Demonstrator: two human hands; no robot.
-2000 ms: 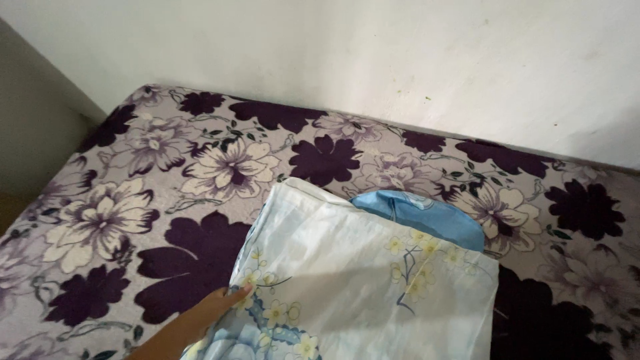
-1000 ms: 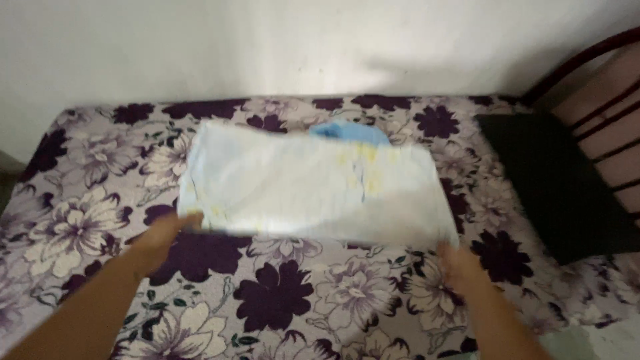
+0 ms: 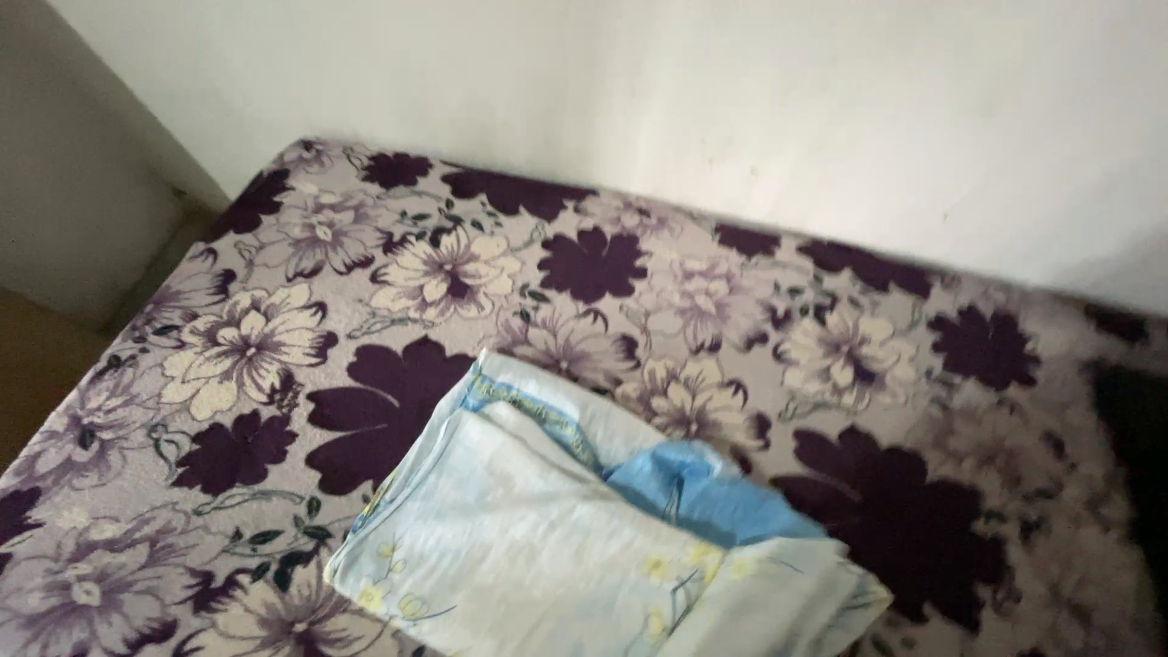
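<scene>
A folded white cloth [image 3: 547, 538] with yellow flowers and blue trim lies at the lower middle, its bottom part cut off by the view's edge. Blue fabric [image 3: 712, 493] shows at its upper right side, bunched and creased. Beneath the cloth is a purple and cream flowered bed cover [image 3: 593, 265]. Neither my left hand nor my right hand is in view, so whether either touches the cloth cannot be told.
A pale wall [image 3: 730, 100] runs along the far side of the bed cover, with a wall corner at the left. A dark item [image 3: 1136, 438] is partly visible at the right edge.
Both hands, at the cloth's two sides one second ago, are out of view. The cloth's right part is now folded or bunched. The view has swung left.
</scene>
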